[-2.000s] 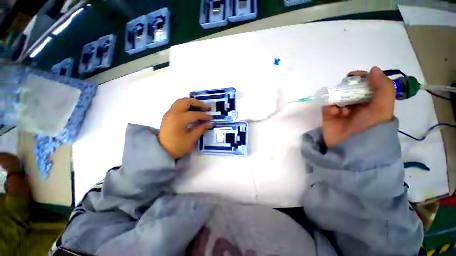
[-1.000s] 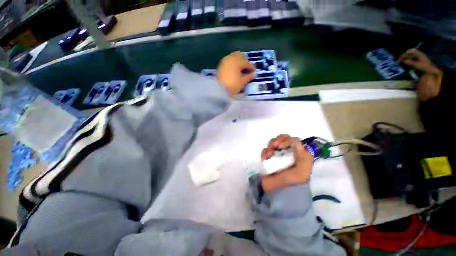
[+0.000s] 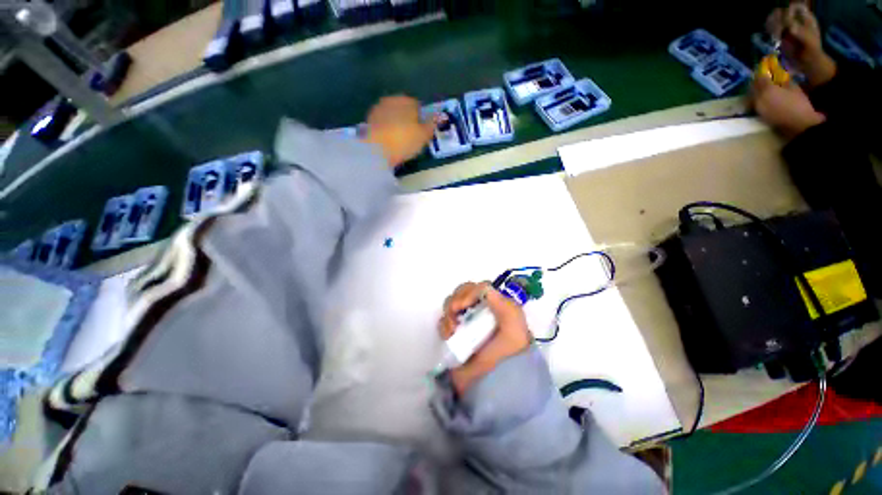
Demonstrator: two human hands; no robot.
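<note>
My left hand (image 3: 399, 130) reaches over the green conveyor belt and is blurred. Its fingers are at the edge of a light-blue housing (image 3: 448, 130); whether they grip it cannot be told. A second housing (image 3: 488, 117) lies right beside that one. My right hand (image 3: 495, 332) is closed around the glue syringe (image 3: 471, 334) above the white sheet. The syringe's pale-green needle points down and left, near my right sleeve. Its dark-green adapter shows behind the hand.
Another housing pair (image 3: 573, 103) lies further right on the belt (image 3: 387, 58), with more pairs at left. A person's hands (image 3: 791, 72) work at the upper right. A black box (image 3: 764, 290) with cables stands right. A blue scrap (image 3: 389, 243) and dark curved handle (image 3: 591, 386) lie on the sheet.
The view has turned rightward. The two housings that lay on the sheet are gone from it. My left hand has moved from the sheet to the belt. My right hand still holds the syringe, now lower.
</note>
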